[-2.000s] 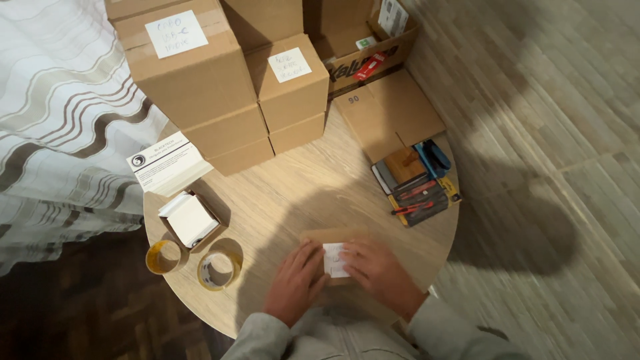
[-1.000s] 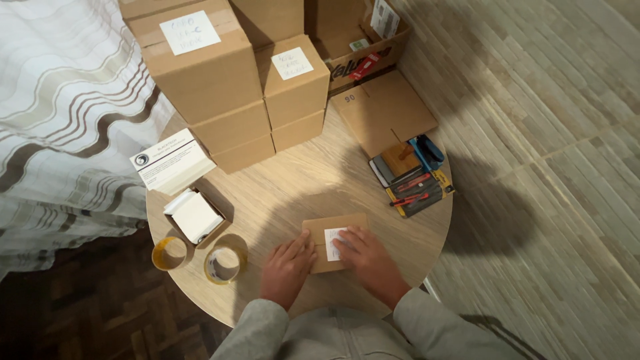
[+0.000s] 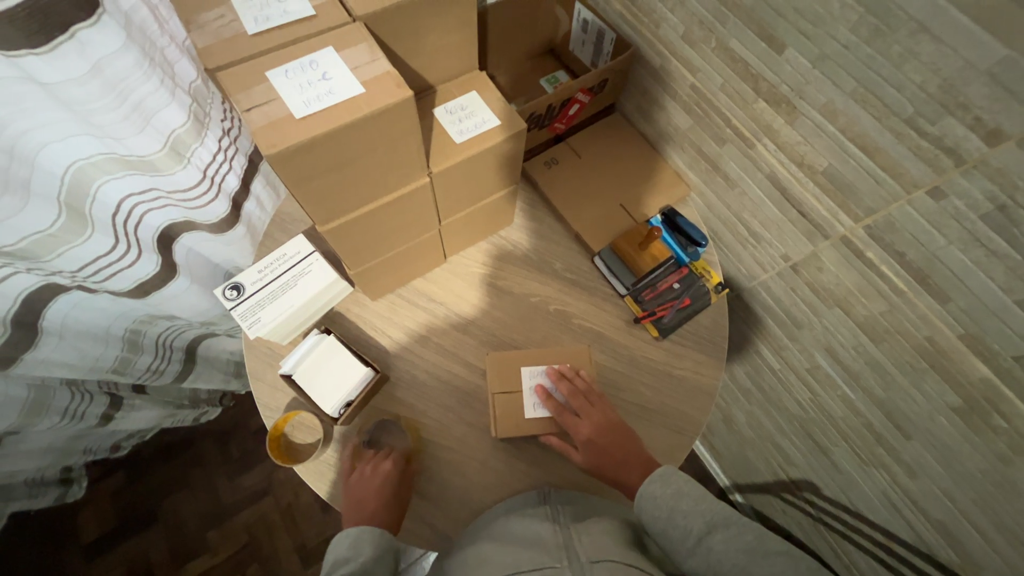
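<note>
A small cardboard box lies near the front of the round table, with a white handwritten paper label on its top. My right hand rests spread over the right part of the label and the box. To the left, my left hand is at a roll of packing tape; motion blur hides whether the fingers have closed on it. Another tape roll sits at the table's left edge, beside a small open box of white cards.
Stacked cardboard boxes fill the back left. Behind them stands an open carton. A flattened cardboard piece, a wooden-handled stamp, a blue stapler-like tool and packaged cutters lie at the right. A stack of printed cards lies left.
My left hand has left the small box and moved left to the packing tape roll that stood there. My right hand remains on the label.
</note>
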